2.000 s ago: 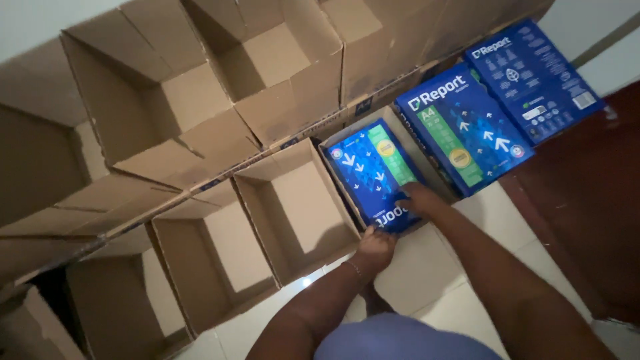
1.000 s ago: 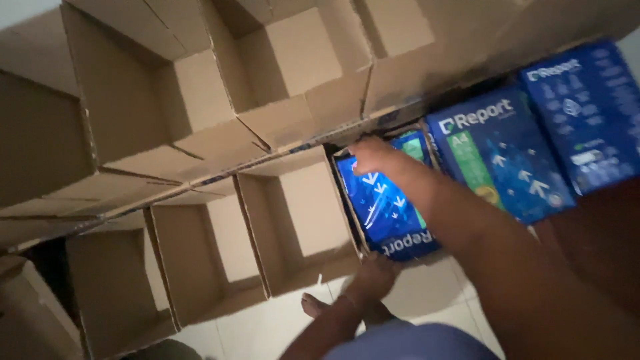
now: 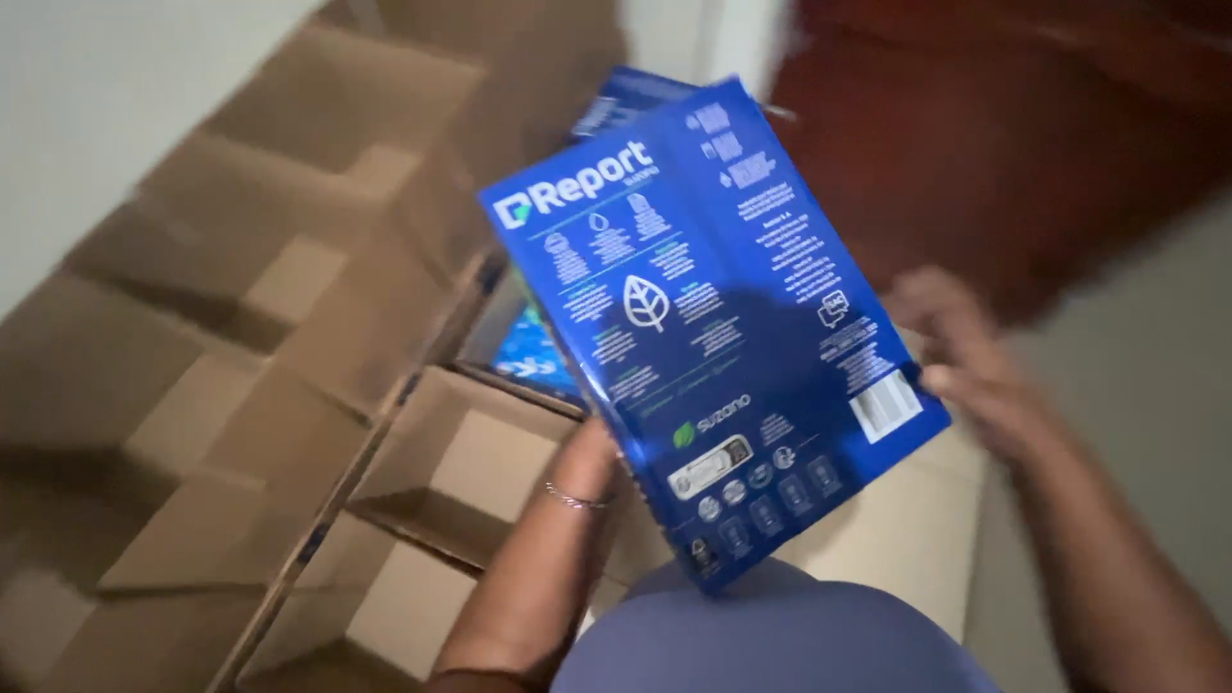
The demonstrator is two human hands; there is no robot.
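Note:
A blue ream of Report paper (image 3: 712,327) is raised and tilted in front of me, its printed back face up. My left hand is mostly hidden behind the ream's lower left edge; the wrist with a bracelet (image 3: 577,496) shows, and the hand supports the ream from below. My right hand (image 3: 948,337), blurred, is at the ream's right edge with thumb and fingers apart, the thumb close to or touching the edge. Behind the raised ream, another blue ream (image 3: 640,91) partly shows. One more ream (image 3: 527,356) lies inside a cardboard compartment.
Open cardboard compartments (image 3: 496,462) run diagonally along the left, beside a second row of larger open cardboard boxes (image 3: 289,279). A dark red surface (image 3: 924,125) is at upper right. Pale floor tiles (image 3: 905,520) show below the right hand.
Both hands have left the ream in the compartment. A ream showing its printed back is now held up before me. The view has swung to the right.

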